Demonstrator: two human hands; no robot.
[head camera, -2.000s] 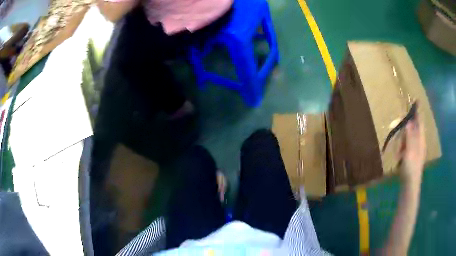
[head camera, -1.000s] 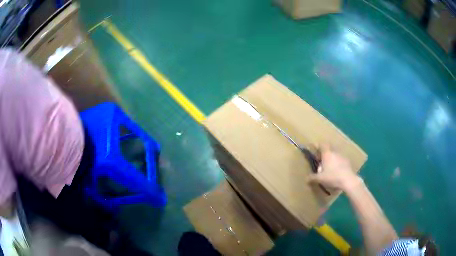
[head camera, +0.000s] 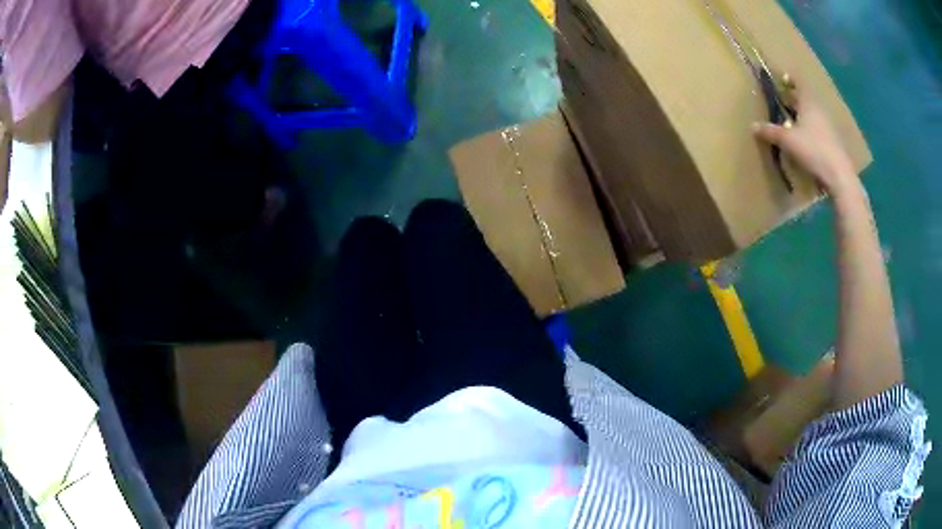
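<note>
A large brown carton (head camera: 682, 93) stands on the floor at the upper right, with clear tape along its top seam. My right hand (head camera: 811, 145) is over the carton's top near the seam and holds a small dark tool (head camera: 771, 98), maybe a cutter. The tool's far end lies along the seam; its exact shape is blurred. A lower brown carton (head camera: 537, 217) with a taped seam stands beside the large one, near my knees. My left hand is not in view.
A blue stool (head camera: 346, 78) stands at the upper left beside a person in a pink top (head camera: 155, 36). The white bench (head camera: 52, 403) with foam sheets runs along the left edge. More cardboard (head camera: 222, 393) lies under it, and some at the lower right.
The view has swung back toward my lap and the bench, so the cartons appear farther up and right. My right hand still holds the dark tool at the seam.
</note>
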